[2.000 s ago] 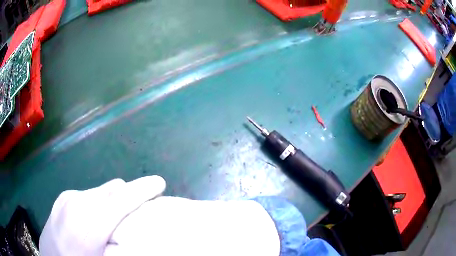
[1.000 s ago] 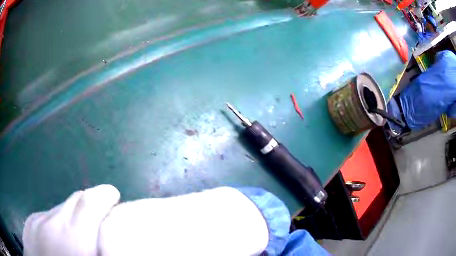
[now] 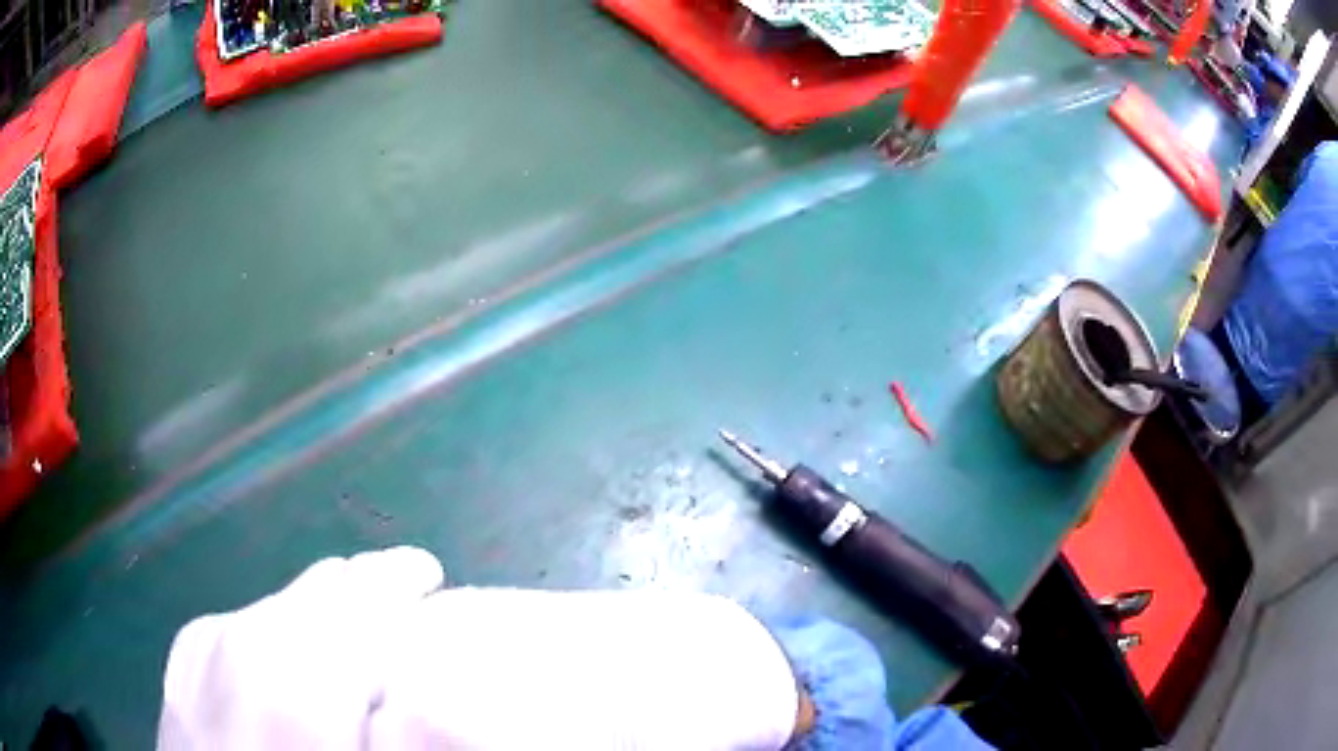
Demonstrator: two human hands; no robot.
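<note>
My right hand [image 3: 323,646], in a white glove with a blue sleeve, reaches in from the lower right along the bottom edge. Its fingers point left and look bent; their lower side is cut off, and whether they hold anything is hidden. My left hand is not in view. A black electric screwdriver [image 3: 895,572] lies on the green bench [image 3: 587,382] to the right of my hand, its silver bit pointing up and left. Nothing touches it.
A round tin [image 3: 1064,389] with a dark handle stands at the bench's right edge, near a small red strip [image 3: 911,412]. Circuit boards [image 3: 858,22] lie on red pads [image 3: 734,81] at the back and left. A person's blue sleeve [image 3: 1291,294] shows at right.
The view dipped, then rose again, so boards at the back show again. My right hand stays low at the left. The screwdriver and tin have not moved on the bench.
</note>
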